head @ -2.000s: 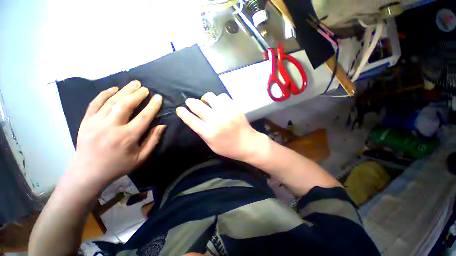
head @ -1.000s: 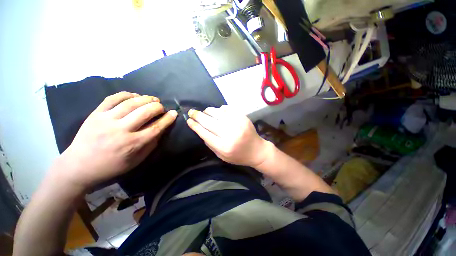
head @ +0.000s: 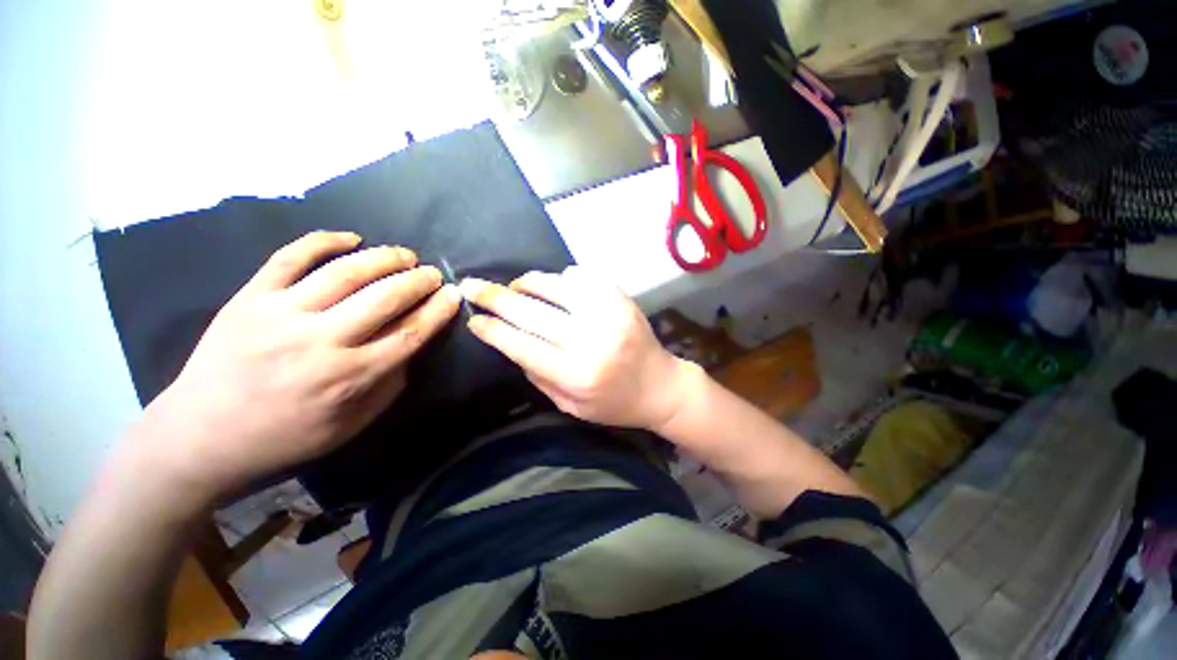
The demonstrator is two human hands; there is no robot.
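A black garment panel [head: 426, 181] lies on the white table and overhangs its front edge towards the lap. My left hand [head: 329, 342] lies over the panel, its fingertips at a small pocket opening [head: 449, 268] with a short pale line. My right hand [head: 581, 342] comes from the right, thumb and forefinger pinching the cloth at the same place. The fingertips of both hands nearly touch. The bit of cloth between them is mostly hidden by the fingers.
Red-handled scissors [head: 714, 206] lie right of the panel, on the table edge by the metal machine bed [head: 568, 142]. A wooden strip [head: 852, 213] with a black cloth scrap [head: 774, 110] is at upper right. A fan [head: 1104, 161] stands far right.
My left hand's fingers have closed together and moved right to the opening. My right fingertips have come in to meet them. The panel and table sit slightly further left in view.
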